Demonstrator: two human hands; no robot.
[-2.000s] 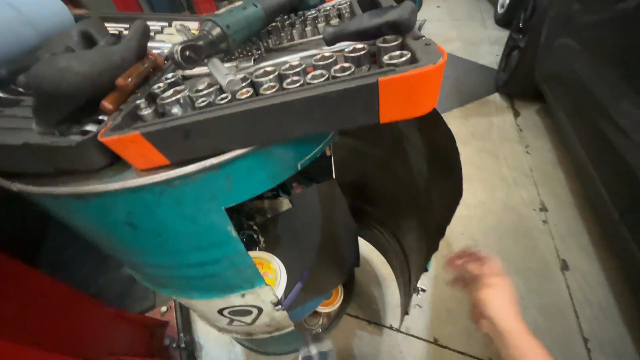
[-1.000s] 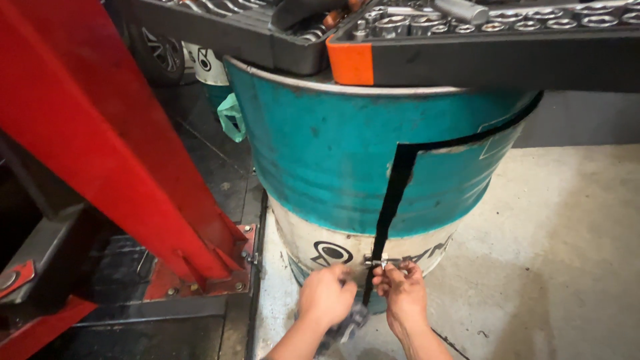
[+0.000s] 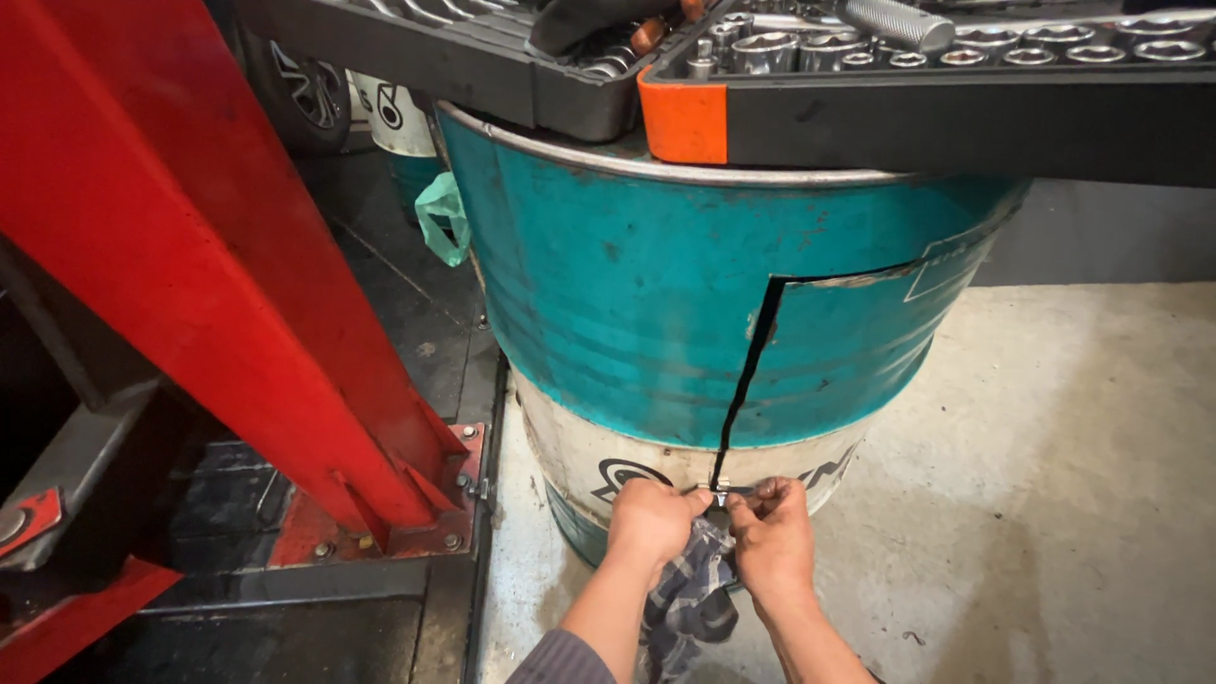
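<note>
A teal and white steel drum [image 3: 617, 285] stands upright, with a door panel [image 3: 836, 351] cut in its side. The panel lies nearly flush, with a dark gap along its left and top edges. At the gap, on the white band, is a small metal latch [image 3: 721, 496]. My left hand [image 3: 655, 522] touches the latch from the left with its thumb. From the right, my right hand [image 3: 774, 537] has its thumb and fingers at the latch. What either hand grips is too small to tell. A plaid cloth [image 3: 693, 603] hangs below and between my hands.
Black tool trays with an orange corner [image 3: 684, 114] rest on the drum, holding chrome sockets [image 3: 765, 52]. A red steel post [image 3: 228, 266] is bolted down at the left. A green plastic bag [image 3: 444, 218] hangs behind the drum's left side, near a car wheel [image 3: 299, 90].
The drum's door panel stood open two seconds ago, showing cans inside; now it is closed. Both hands have come to the latch. The view has swung left.
</note>
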